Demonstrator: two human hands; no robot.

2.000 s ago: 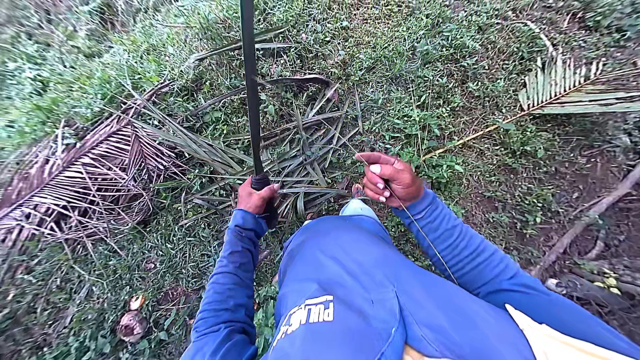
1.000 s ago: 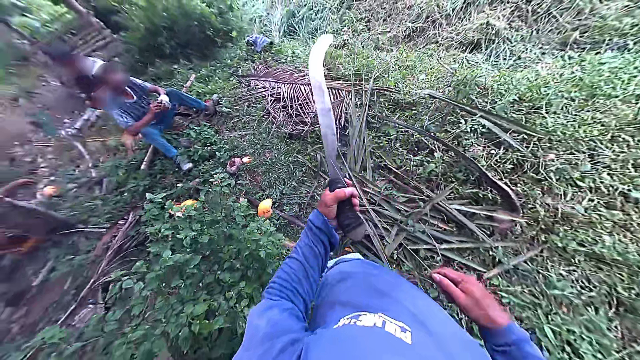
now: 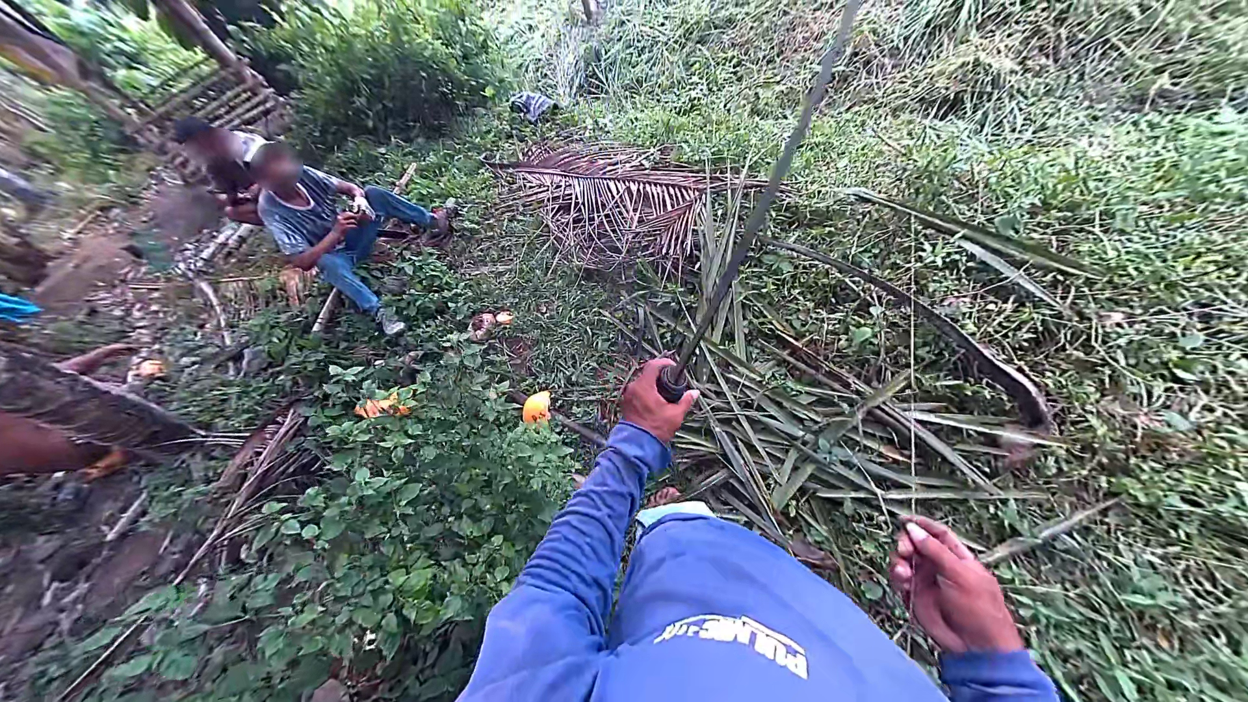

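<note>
My left hand (image 3: pixel 658 402) grips the dark handle of a long machete (image 3: pixel 756 219), whose blade points up and away, seen nearly edge-on. At the lower right, my right hand (image 3: pixel 948 585) pinches a thin pale strand (image 3: pixel 914 390) between thumb and forefinger; the strand runs up past the hand and also hangs below it. Cut green palm leaf strips (image 3: pixel 829 444) lie in a loose pile on the grass beyond and between the two hands.
Two people (image 3: pixel 317 219) sit at the upper left, one in jeans. A dry brown palm frond (image 3: pixel 624 195) lies ahead. A curved dark stalk (image 3: pixel 936 327) rests on the grass at right. An orange-yellow husk piece (image 3: pixel 536 408) and leafy plants (image 3: pixel 439 507) are at my left.
The machete has turned from showing its broad side to nearly edge-on. My right hand, with fingers spread one second ago, now pinches the strand. The view has swung toward the seated people since two seconds ago.
</note>
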